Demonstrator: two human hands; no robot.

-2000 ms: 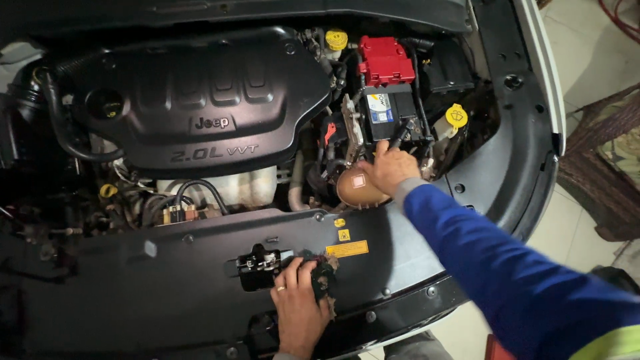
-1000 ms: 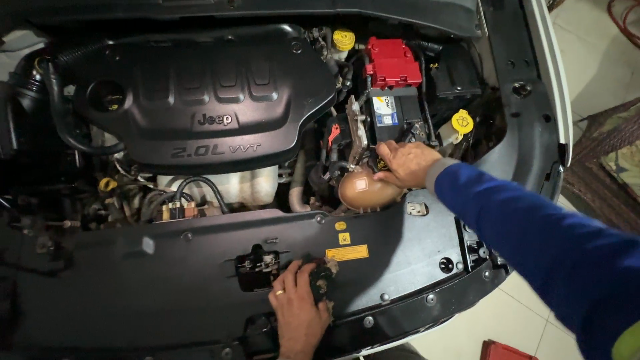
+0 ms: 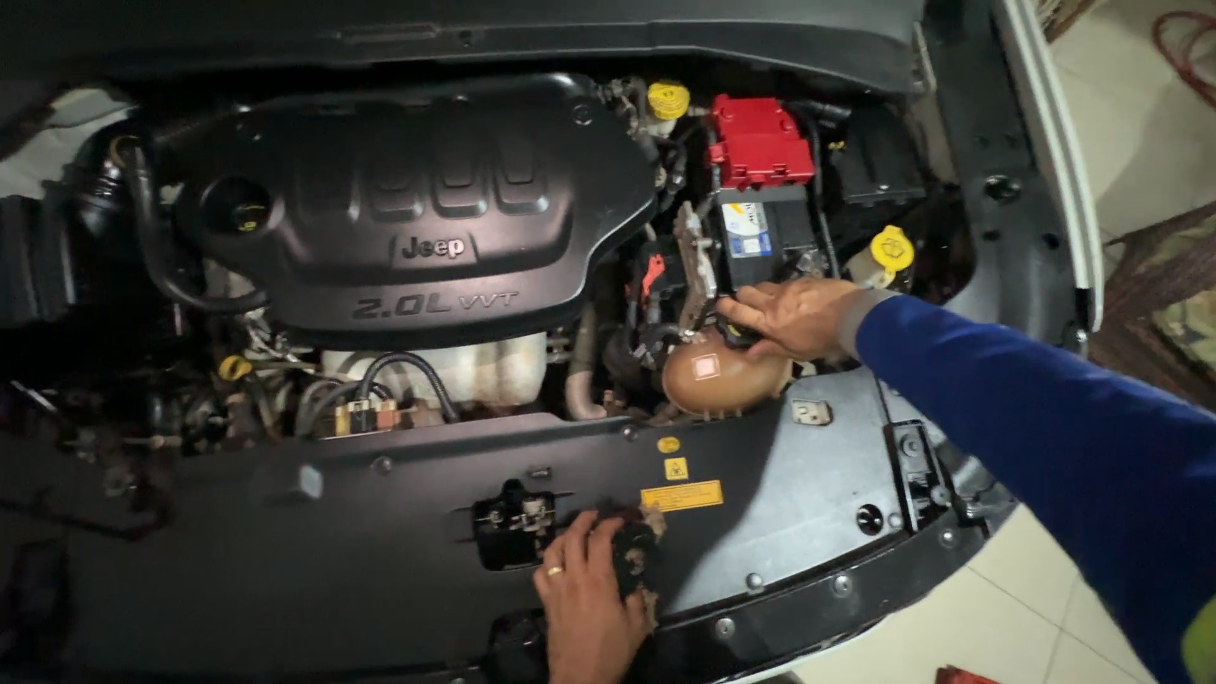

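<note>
My right hand (image 3: 793,313) has its fingers on the black cap (image 3: 736,332) of the brown coolant expansion tank (image 3: 727,382), just in front of the car battery (image 3: 768,237). Part of the cap is hidden under the fingers. My left hand (image 3: 589,594) rests on the black front panel (image 3: 380,560), beside the hood latch opening (image 3: 516,525). Against its fingers is a dark, crumpled bundle (image 3: 635,556) with frayed brownish edges; whether the hand grips it cannot be told.
A black Jeep engine cover (image 3: 418,209) fills the left of the bay. Around the battery are a red terminal cover (image 3: 760,141), a yellow reservoir cap (image 3: 669,99) and a yellow washer fluid cap (image 3: 891,249). A metal bracket (image 3: 698,261) stands close left of my right hand.
My right hand stays at the tank's cap, its fingers and wrist turned differently from before. The right forearm has shifted. My left hand has stayed by the latch opening.
</note>
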